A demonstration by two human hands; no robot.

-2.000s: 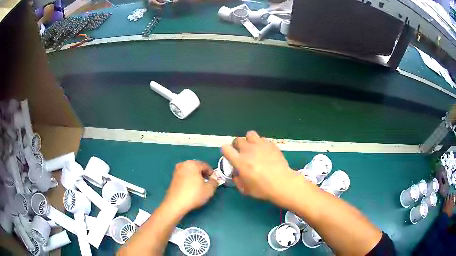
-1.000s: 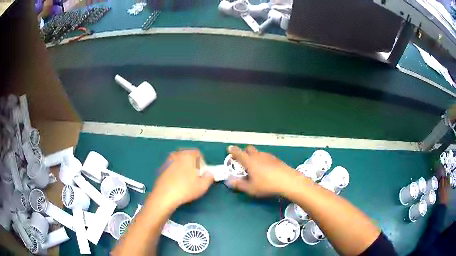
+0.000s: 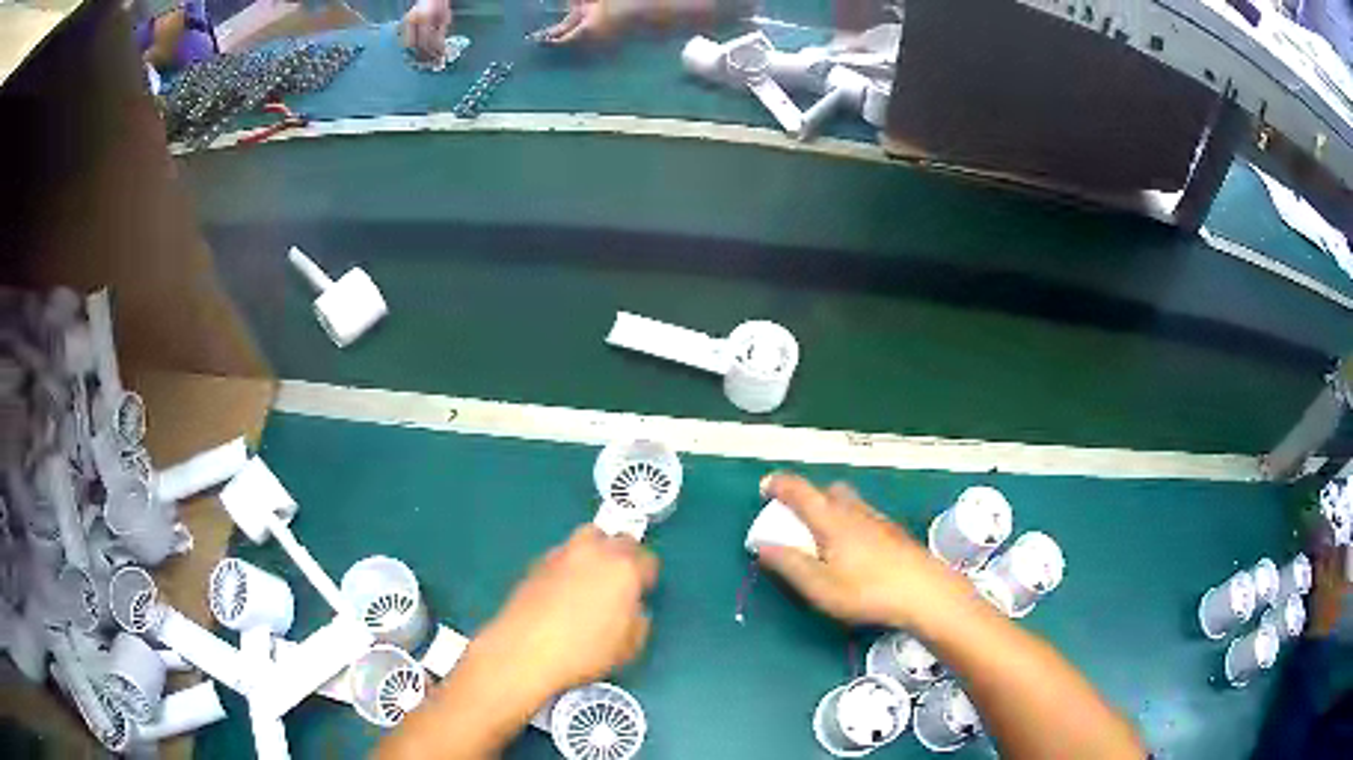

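Observation:
My left hand [image 3: 582, 612] grips the handle of a white fan housing [image 3: 640, 478]; its round head points away from me, open side up with the slotted grille visible inside. My right hand [image 3: 853, 557], to its right, holds a white motor unit [image 3: 779, 530] tilted in the fingers, with thin dark and red wires hanging below it. The two parts are apart. A joined fan head assembly [image 3: 758, 367] with its handle pointing left lies on the conveyor belt, and another [image 3: 350, 306] lies farther left.
Loose housings [image 3: 389, 597] lie at lower left beside an open cardboard box [image 3: 193, 431] heaped with more. Several motor units [image 3: 864, 713] stand right of my hands; more [image 3: 1229, 606] stand at far right near another person's arm. A co-worker's hands [image 3: 428, 27] are across the belt.
The piece in my hands is now on the belt, and the earlier belt piece has moved left. I have taken up a new housing and a motor unit. A co-worker's hands have appeared at the top.

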